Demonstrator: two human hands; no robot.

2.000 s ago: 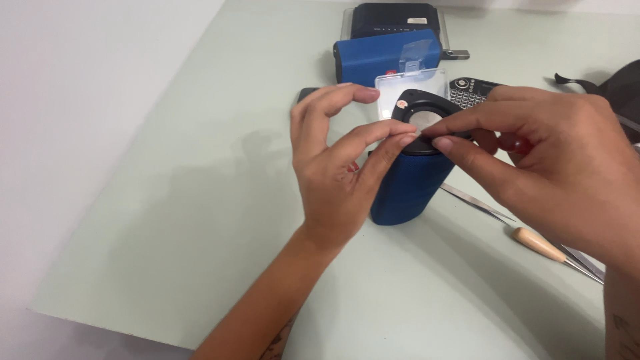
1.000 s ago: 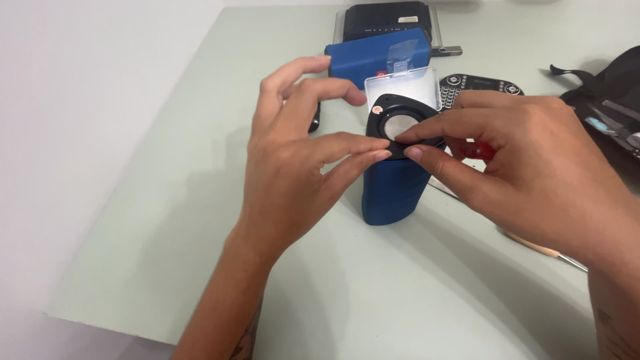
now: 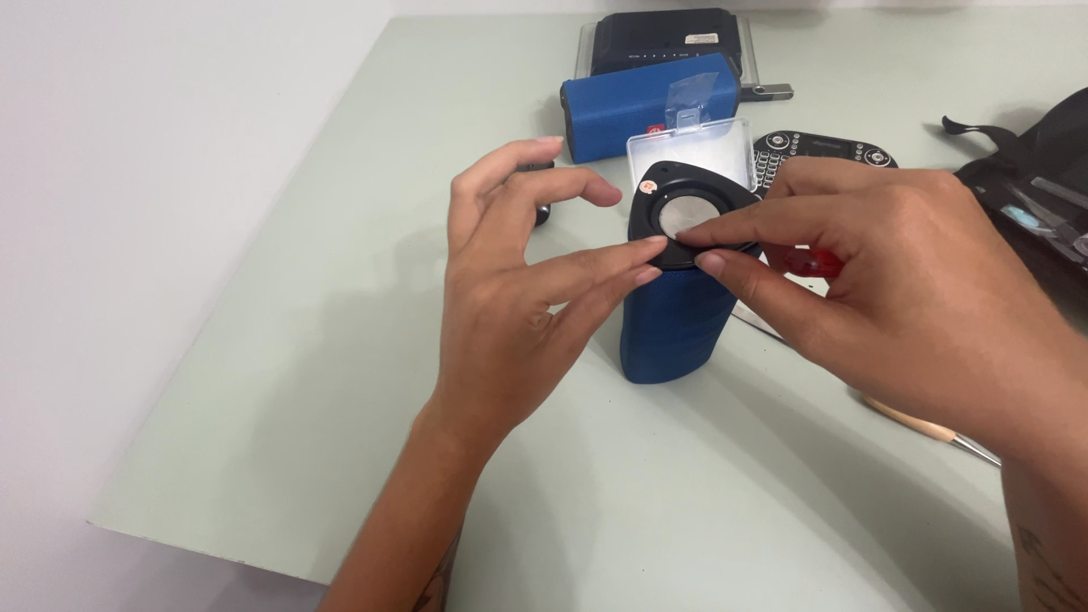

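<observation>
A blue fabric-covered portable speaker (image 3: 676, 327) stands upright on the table. Its black end cap (image 3: 677, 174) faces up, with a silver round disc (image 3: 687, 214) in the centre and a small round sticker. My left hand (image 3: 518, 297) pinches the cap's near left rim between thumb and index finger, other fingers raised. Thumb and index finger of my right hand (image 3: 875, 255) pinch the near rim from the right. A red translucent object (image 3: 812, 262), perhaps a tool handle, shows under my right palm; its far part is hidden.
Behind stand a second blue speaker (image 3: 629, 106), a clear plastic case (image 3: 714, 149), a black device (image 3: 663, 34) and a mini keyboard (image 3: 824, 146). A black bag (image 3: 1037, 187) lies at right. A wooden-handled tool (image 3: 914, 418) lies partly under my right forearm. The table edge (image 3: 204, 557) runs lower left.
Both hands stay at the near rim of the speaker's cap, with only small finger shifts. The view has moved somewhat.
</observation>
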